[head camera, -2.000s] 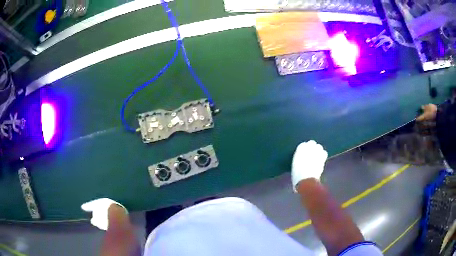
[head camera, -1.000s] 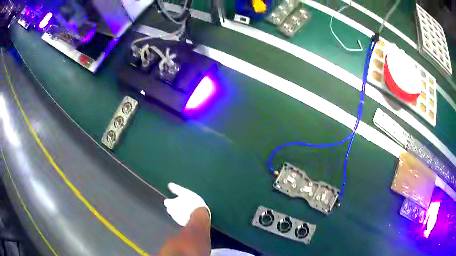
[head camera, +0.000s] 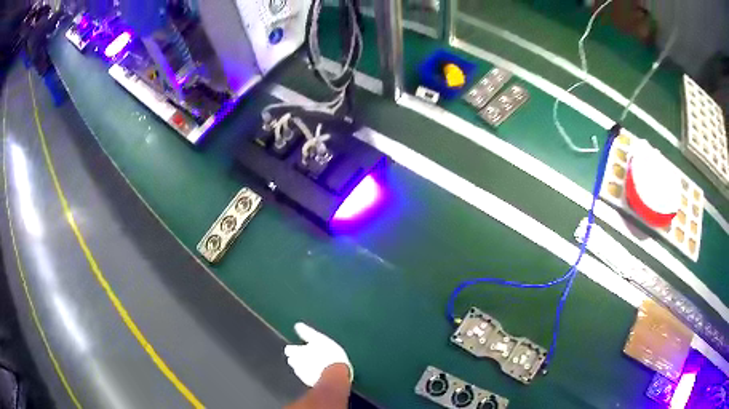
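Note:
My left hand (head camera: 318, 359), in a white glove, is at the bench's front edge at the bottom centre, thumb apart, holding nothing. My right hand is out of the picture. A grey three-ring module (head camera: 229, 225) lies on the green bench left of my hand, near the front edge. The pneumatic fixture (head camera: 499, 345), a grey metal block with pale pads, lies to the right of my hand. A silver three-hole tray (head camera: 460, 391) lies just in front of it, cut off by the bottom edge.
A black UV curing unit (head camera: 312, 172) glows violet behind the left module. A blue air hose (head camera: 569, 275) runs to the fixture. A yellow-brown board (head camera: 658, 339) and another violet glow are at lower right. A red-and-white roll (head camera: 654, 190) sits on a pocketed tray. A machine stands upper left.
The view has swung to the left, bringing the left curing unit and module nearer the centre. My right hand has left the picture. My left hand stays empty by the bench edge.

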